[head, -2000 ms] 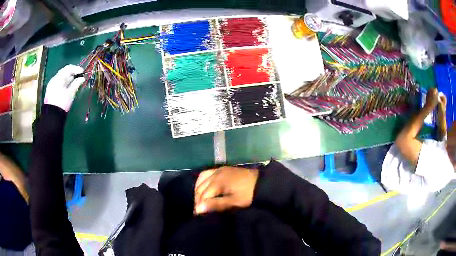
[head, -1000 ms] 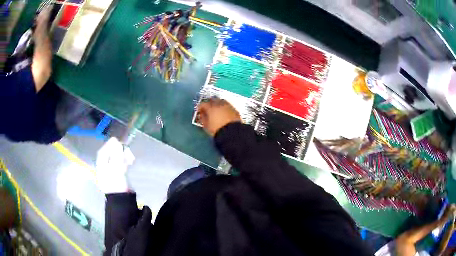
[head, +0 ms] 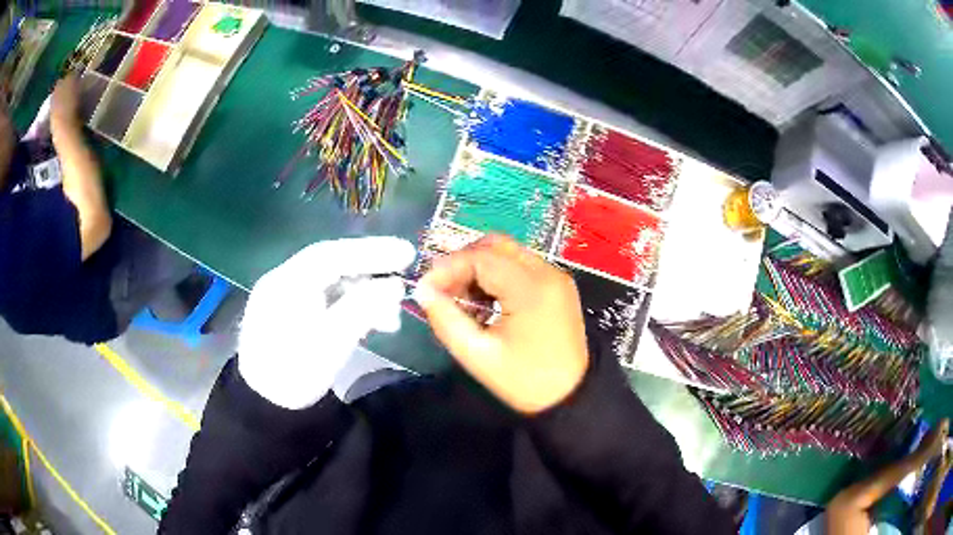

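My left hand (head: 319, 313), in a white glove, pinches a small dark piece (head: 385, 276), likely a connector housing, between thumb and fingers. My right hand (head: 514, 319), bare, is close against it; its fingertips hold a thin pale wire (head: 468, 304) at the dark piece. Whether the wire tip is inside the housing is hidden. Both hands are above the bench's front edge, in front of the divided wire tray (head: 571, 180), with blue wires (head: 523, 130), green wires (head: 500, 199), dark red wires (head: 627, 167), red wires (head: 610, 236) and partly covered black wires (head: 611, 303).
A loose harness pile (head: 355, 136) lies left of the tray. Stacked harness rows (head: 805, 361) and an amber tub or roll (head: 740, 209) are at right. Another tray (head: 199, 78) is at upper left. A coworker's arm (head: 82, 172) is at left, another's (head: 888, 486) at lower right.
My right hand has come back from the white wire compartment to my left hand. My left hand has moved up and right to meet it. The view has shifted slightly.
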